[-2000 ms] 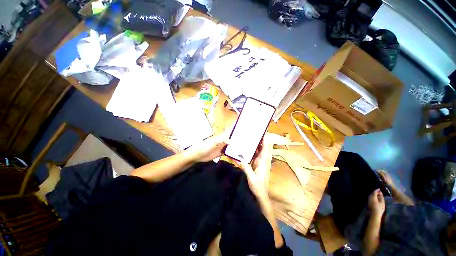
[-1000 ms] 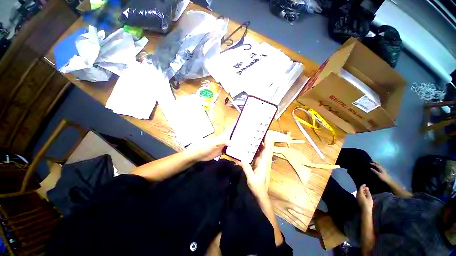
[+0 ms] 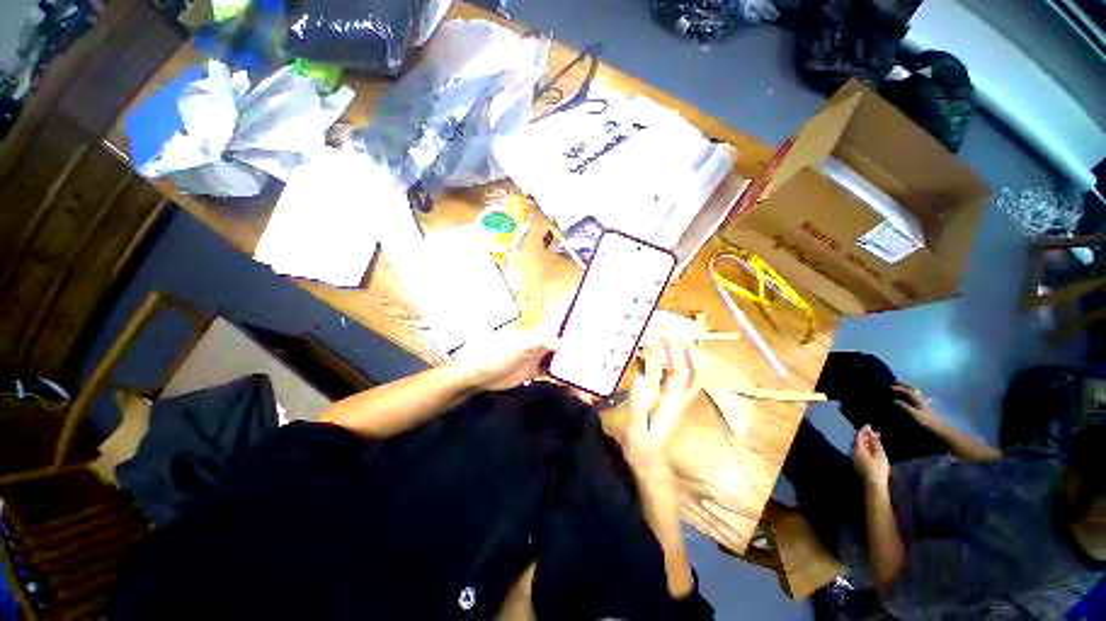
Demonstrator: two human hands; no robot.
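A smartphone with a bright white screen and faint rows on it is held over the near side of the wooden table, tilted to the right. My left hand holds its lower left edge; most of the fingers are hidden behind the phone. My right hand is just right of the phone's lower end, fingers spread and slightly blurred, holding nothing that I can see. Tan card pattern pieces lie on the table beside and partly behind my right hand.
White papers, a crumpled white heap, clear plastic bags and printed white packets lie on the table. An open carton stands at the right, near a yellow tape loop. A seated person is at lower right.
My right hand has come off the phone and opened to its right. My left hand still holds the phone. Rows have appeared on the screen. The seated person's hands have moved apart.
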